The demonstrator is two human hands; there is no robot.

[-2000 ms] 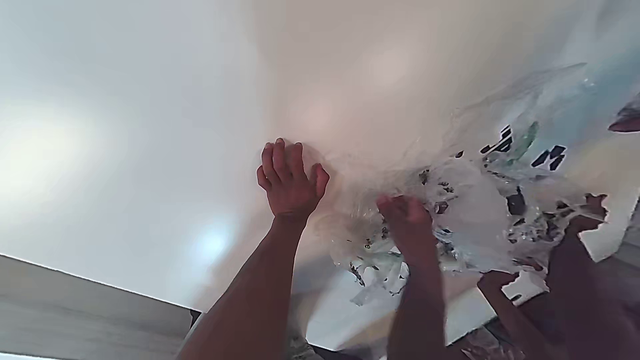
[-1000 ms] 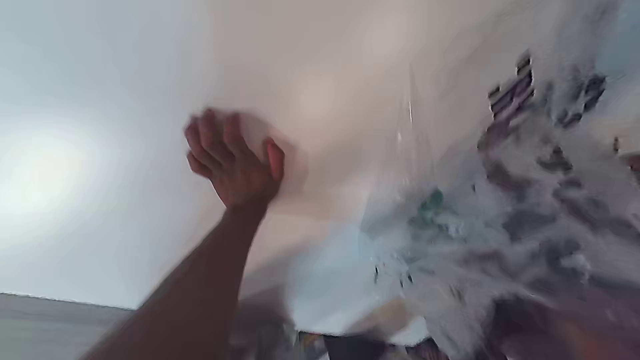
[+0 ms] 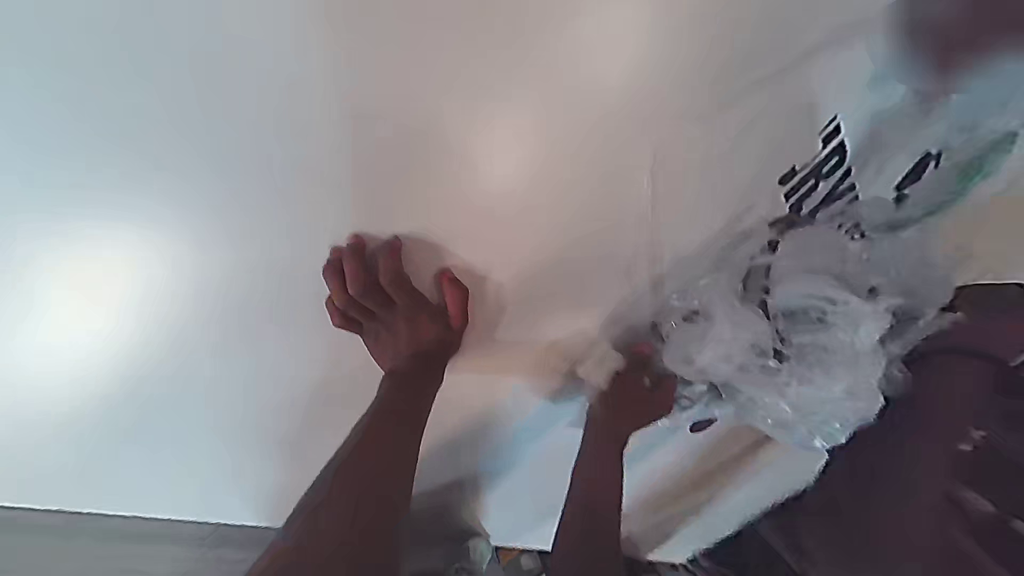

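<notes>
My left hand rests on the smooth white tabletop with its fingers spread and nothing held. To its right, my right hand is closed at the left edge of a crumpled heap of clear plastic bags; its fingertips seem to grip the plastic, though blur hides the details. Dark printed marks and some green show on the plastic film toward the upper right.
A person in dark clothing is close by at the lower right, next to the plastic. Another dark, blurred shape is at the top right corner. The table's near edge runs along the lower left.
The plastic bags are bunched into a heap at the right, where they were spread wider two seconds ago. My right hand, out of sight one second ago, is visible again beside them.
</notes>
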